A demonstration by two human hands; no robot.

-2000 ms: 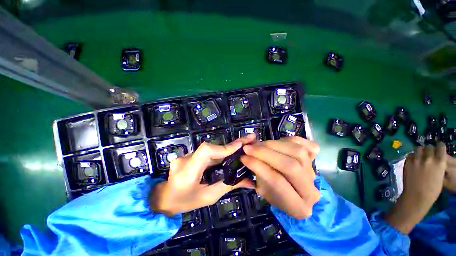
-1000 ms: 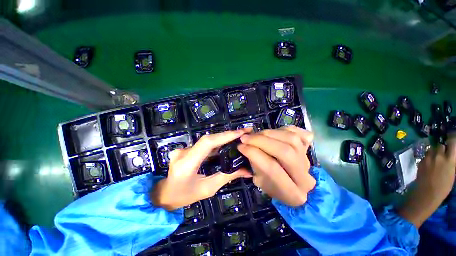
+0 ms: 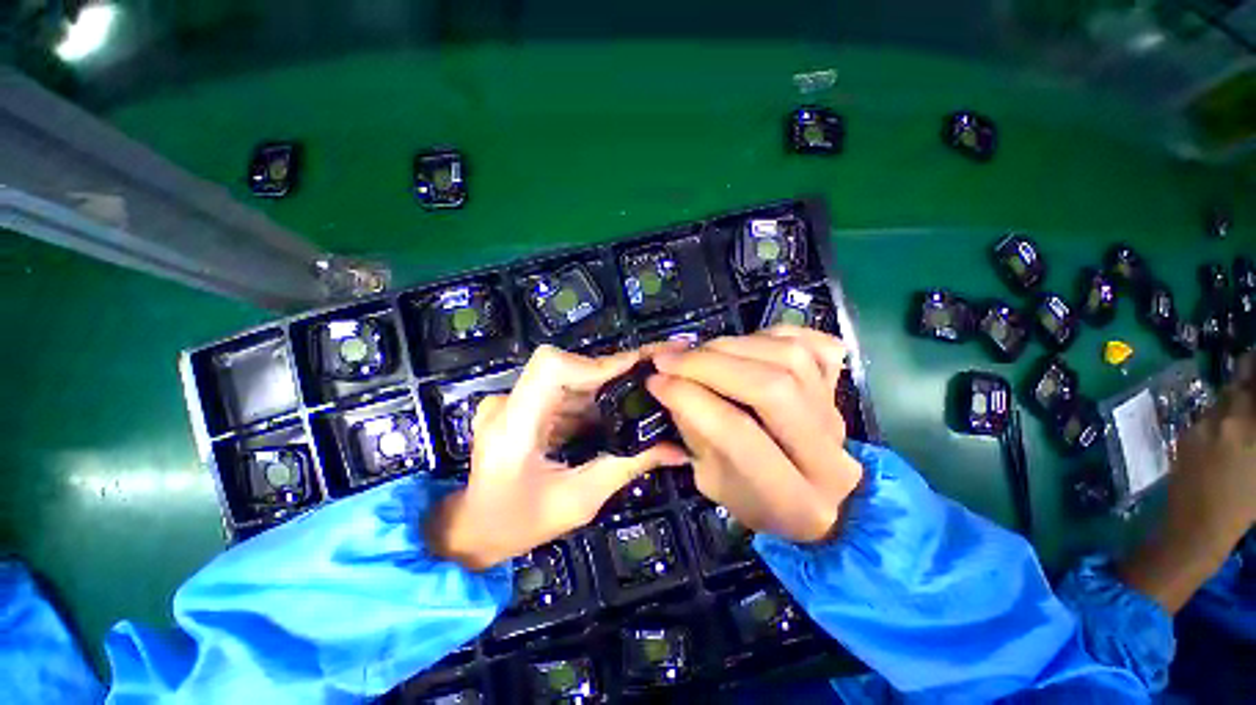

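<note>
A small black square electronic unit (image 3: 634,411) is held between both hands above the tray, its face with a greenish round centre partly showing. My left hand (image 3: 530,461) grips it from the left with thumb below and fingers above. My right hand (image 3: 758,427) has its fingertips on the unit's right side and hides part of it. The black parts tray (image 3: 252,382) lies tilted under my hands. Most visible pockets hold units, such as one at the top right (image 3: 769,249); the far-left corner pocket is empty. My hands and sleeves hide the middle pockets.
A grey metal post (image 3: 165,200) slants at the left. Single units (image 3: 441,178) lie beyond the tray. At right are many loose units (image 3: 981,402), a yellow piece (image 3: 1117,353), a black pen-like tool (image 3: 1017,461), a clear bag (image 3: 1138,444) and another person's blurred hand (image 3: 1212,468).
The units beyond the tray have shifted right in view, and the tray slightly. The held unit has tilted to show more of its face. The other person's hand has moved off the bag.
</note>
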